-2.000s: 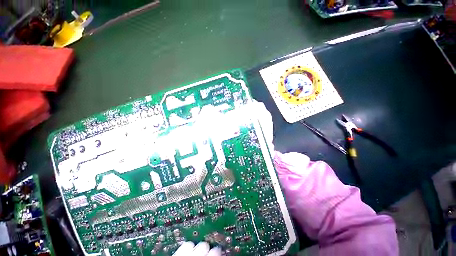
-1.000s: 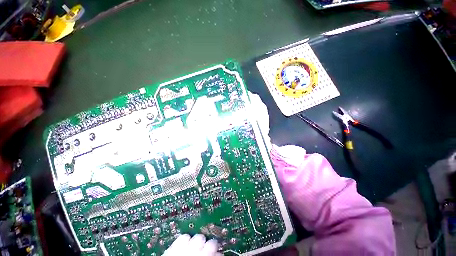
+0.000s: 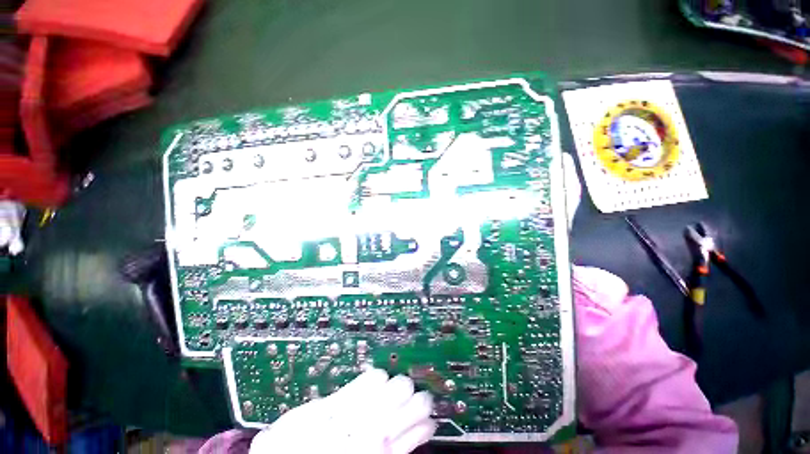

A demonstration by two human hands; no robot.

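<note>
The large green circuit board [image 3: 373,301] is raised and tilted before me, its flat solder side facing me and bright glare across its middle. My right hand [image 3: 571,191], in a white glove, is at the board's right edge and supports it from behind; most of it is hidden, and its pink sleeve shows below. My left hand [image 3: 355,418], in a white glove, lies over the board's lower part, palm side down with fingers bent and close together. Whether it grips or only touches the board cannot be told.
A white dotted card with a yellow ring [image 3: 635,146] lies right of the board, with dark tweezers [image 3: 657,255] and side cutters [image 3: 700,253] below it. Red foam pads [image 3: 98,75] are at left. A black object [image 3: 155,288] is partly behind the board. Another board [image 3: 750,22] is top right.
The view has shifted, so the board, card and tools appear further right. The board looks less rotated. My left hand reaches further up over the board's lower part, and more of it shows.
</note>
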